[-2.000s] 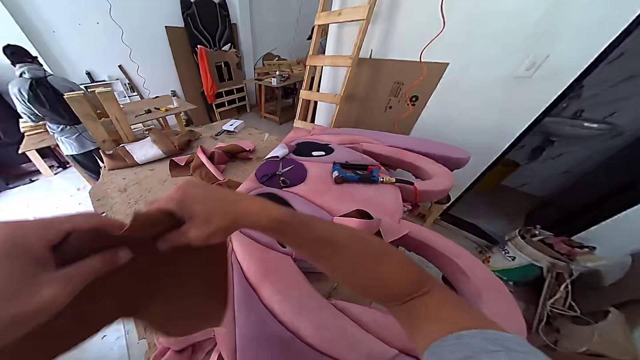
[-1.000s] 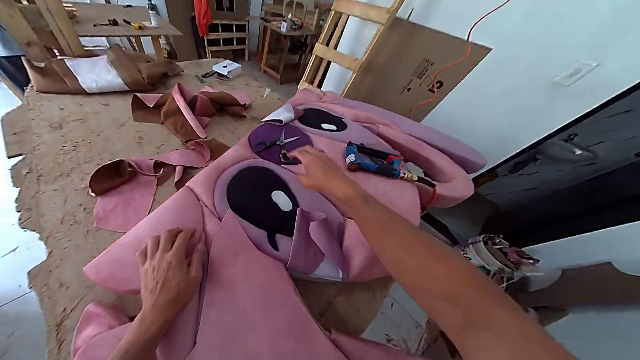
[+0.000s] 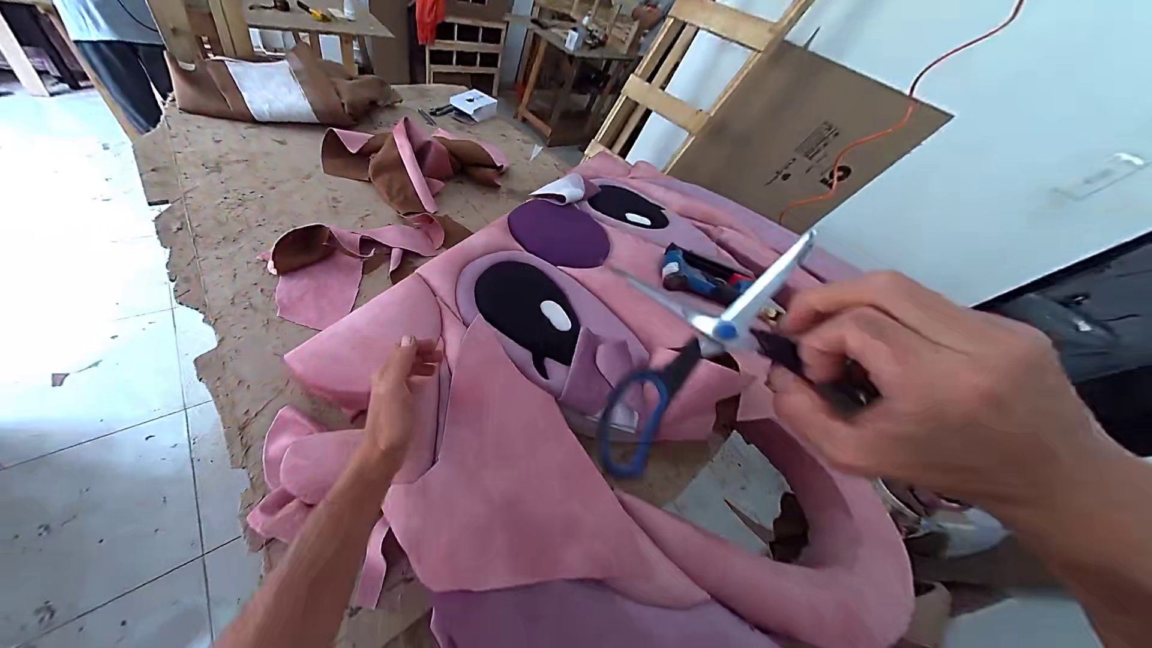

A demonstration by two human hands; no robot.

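My right hand [image 3: 918, 378] grips one handle of a pair of scissors [image 3: 724, 328], whose blades are spread and whose blue-rimmed handle loop hangs free. Below them lies a large padded pink character face [image 3: 504, 486] with black eyes and a purple oval nose [image 3: 559, 234]. My left hand [image 3: 396, 405] rests against the edge of the pink upholstery, beside the nearer eye [image 3: 526, 310]; its fingers are slightly bent and seem to hold nothing. A blue pneumatic stapler [image 3: 702, 272] lies on the pink piece, behind the scissors.
Pink and brown fabric scraps [image 3: 405, 162] lie on the worn tabletop [image 3: 243, 198], with a brown and white bundle [image 3: 270, 90] farther back. A wooden frame [image 3: 666, 103] and a cardboard sheet [image 3: 810, 135] lean on the wall, where a red hose hangs. A person [image 3: 117, 54] stands at the far left.
One second ago the scissors lay on the purple nose with my right hand beside them; now they are raised in that hand. My left hand stays at the pink edge.
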